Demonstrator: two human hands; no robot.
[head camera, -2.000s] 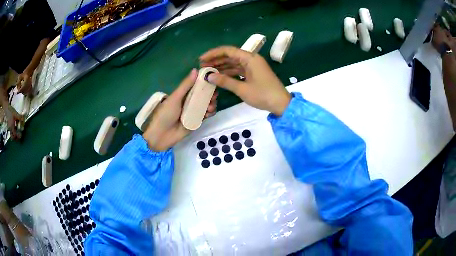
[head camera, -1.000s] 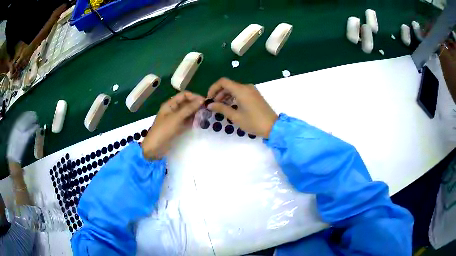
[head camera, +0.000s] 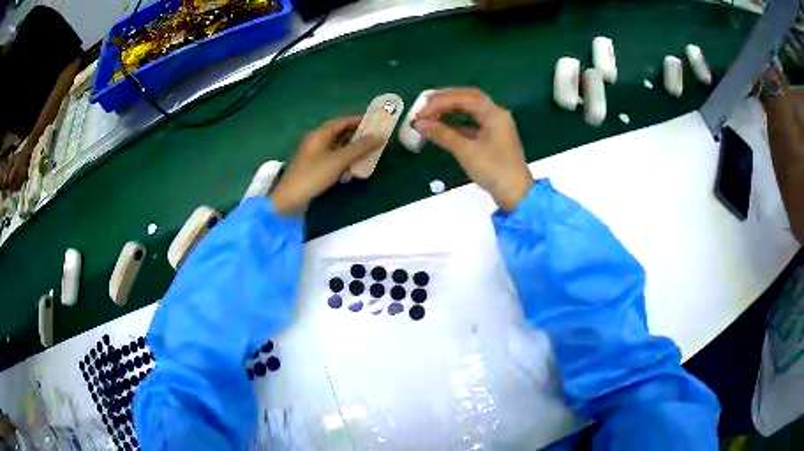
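My left hand holds a cream housing tilted above the belt, its spotted end up. A small round spot with a whitish mark shows at that end. My right hand is just right of it, thumb and fingers pinched on a small dark round adhesive pad, partly hidden. Another cream housing lies behind these fingertips. The sticker sheet with rows of black dots lies on the white bench below my hands. Some dots in its lowest row look pale and shiny.
The green belt carries more housings at left and several at right. Spare sticker sheets lie at lower left. A blue bin stands across the belt. A smartphone and another person's arm are at right.
My hands have moved up from the sticker sheet to over the belt and apart. My left hand has taken hold of a housing. The dark pad has moved up with my right fingertips.
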